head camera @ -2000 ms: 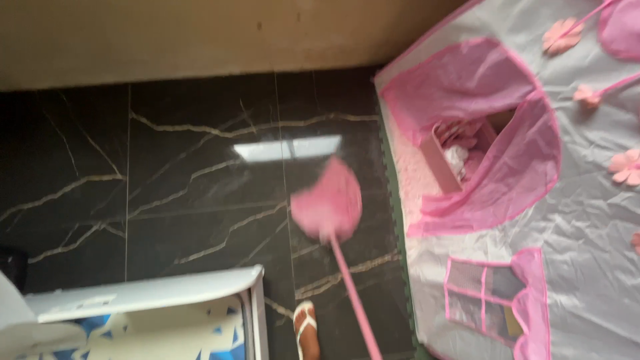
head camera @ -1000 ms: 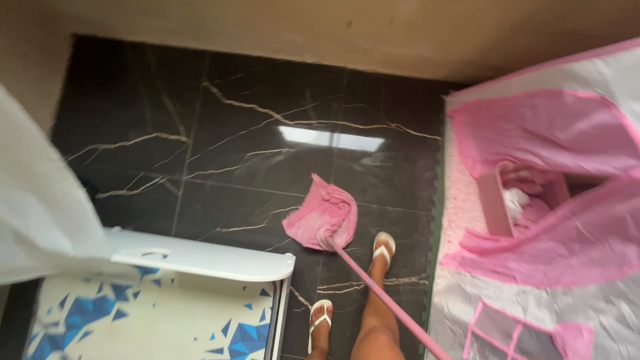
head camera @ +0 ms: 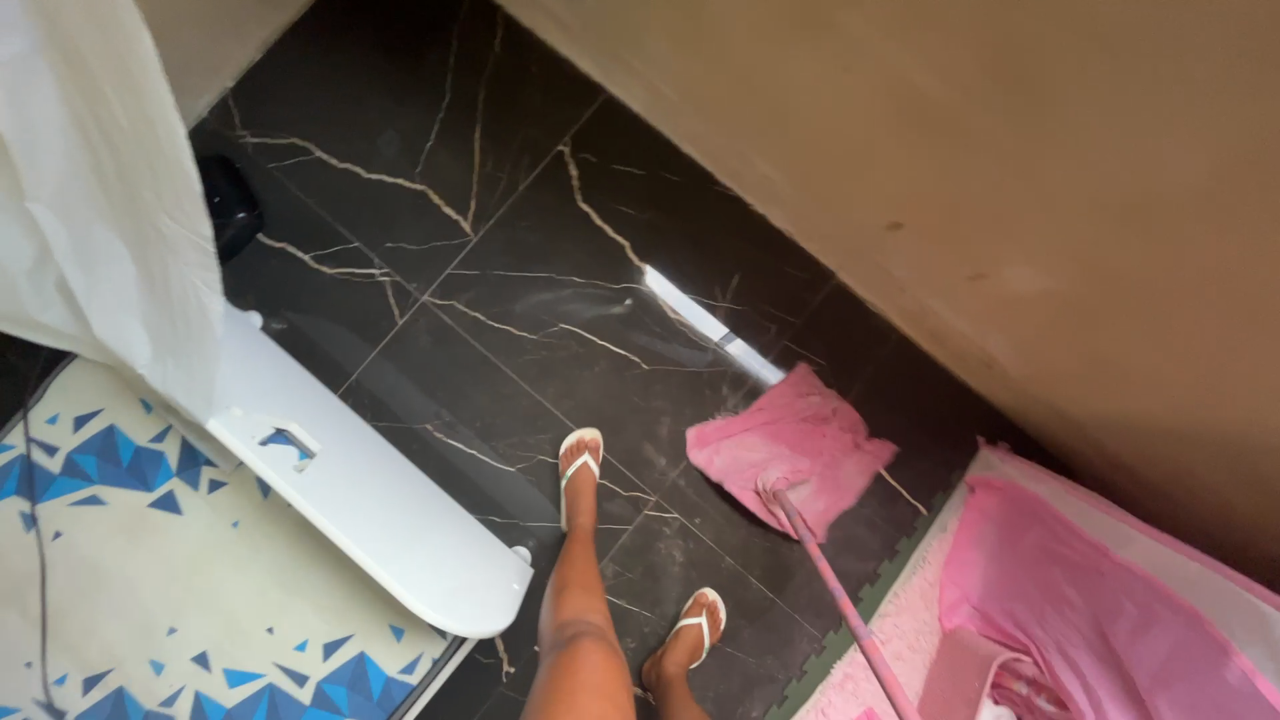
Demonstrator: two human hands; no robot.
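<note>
A pink cloth (head camera: 790,440) lies spread on the dark marbled tile floor (head camera: 500,350), at the lower end of a pink pole (head camera: 850,610). The pole runs down out of the bottom edge of the view, and neither of my hands shows. To the left of the cloth are my two feet in white flip-flops, one farther forward (head camera: 581,465) and the other nearer the bottom edge (head camera: 700,620).
A white panel (head camera: 370,490) edges a surface with blue triangle patterns (head camera: 240,600) at left, under a hanging white sheet (head camera: 100,200). A black object (head camera: 230,205) stands behind. At lower right is a pink and white play tent (head camera: 1090,590); a tan wall (head camera: 950,180) rises beyond.
The view has turned markedly. The pink cloth has moved across the floor and now lies close to the wall and the mat edge. Both feet are farther into view than two seconds ago.
</note>
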